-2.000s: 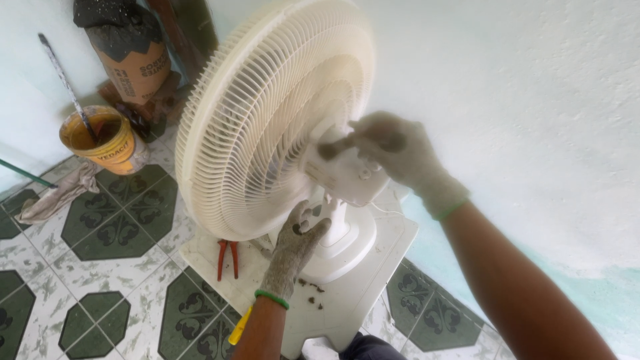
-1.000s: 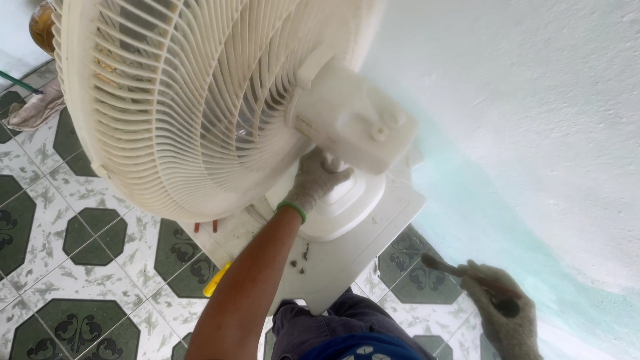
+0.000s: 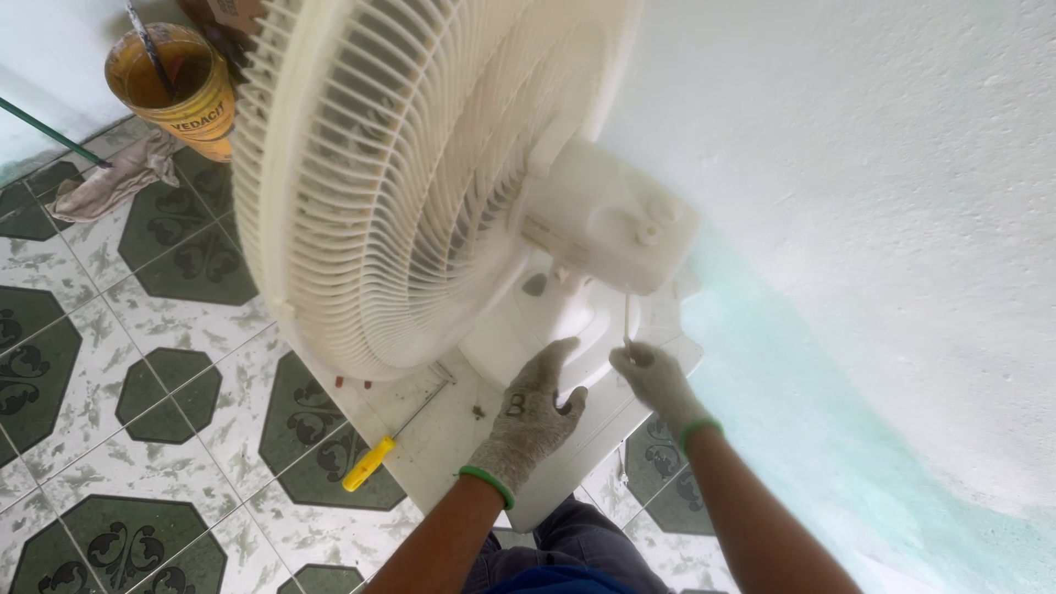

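Note:
A large white electric fan stands on a white plastic table [image 3: 437, 478], its slatted grille [image 3: 355, 206] facing left. Its motor housing [image 3: 610, 214] points right, above the round base [image 3: 495, 346]. My left hand [image 3: 536, 412], in a grey glove with a green cuff, is in front of the base, fingers apart and nothing held. My right hand [image 3: 656, 379], gloved alike, pinches the fan's white cord [image 3: 627, 318], which hangs below the housing. A screwdriver with a yellow handle [image 3: 369, 464] lies over the table's left edge. Two red handle ends [image 3: 353, 383] show under the grille.
On the tiled floor at upper left stands a yellow bucket [image 3: 216, 124] with a stick in it. A rag [image 3: 120, 177] lies beside it, with a green pole [image 3: 54, 132] touching it. The painted wall [image 3: 866, 206] rises close on the right. Small dark debris [image 3: 478, 412] lies on the table.
My right hand held a brush out to the right one second ago; now it is at the cord without the brush. My left hand has let go of the fan's stand and come back toward me.

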